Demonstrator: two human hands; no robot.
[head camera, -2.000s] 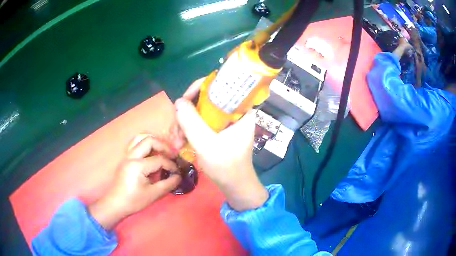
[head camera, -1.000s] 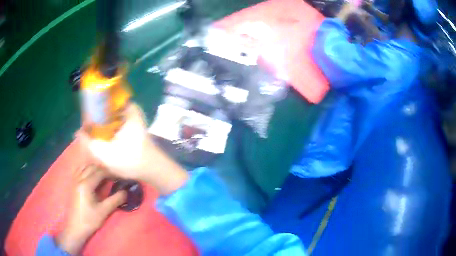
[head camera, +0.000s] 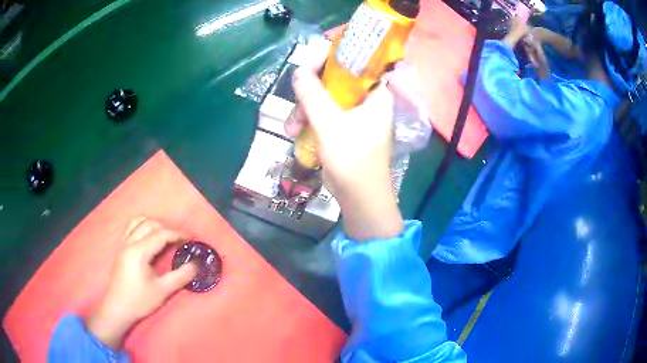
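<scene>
My right hand (head camera: 347, 135) is closed around the yellow-orange electric screwdriver (head camera: 363, 53), which points down. Its lower end is at the screw pick-up point (head camera: 296, 193) on the front ledge of the white-grey screw feeder (head camera: 261, 177); the exact tip contact is hard to see. My left hand (head camera: 142, 273) holds a round black unit (head camera: 206, 267) by its left edge on the salmon-red work mat (head camera: 241, 312), with the thumb over its face. The unit lies flat, open face up, with pale specks.
More black units (head camera: 121, 104) sit on the green surface (head camera: 184, 92) beyond the mat. Clear plastic wrap (head camera: 259, 84) lies behind the feeder. A black cable (head camera: 465, 106) crosses at right. A person in a blue smock (head camera: 532, 106) works at a second red mat (head camera: 443, 67).
My right hand has moved the screwdriver from above the black unit, right to the feeder's ledge. My left hand still holds the unit on the mat. The camera view has shifted.
</scene>
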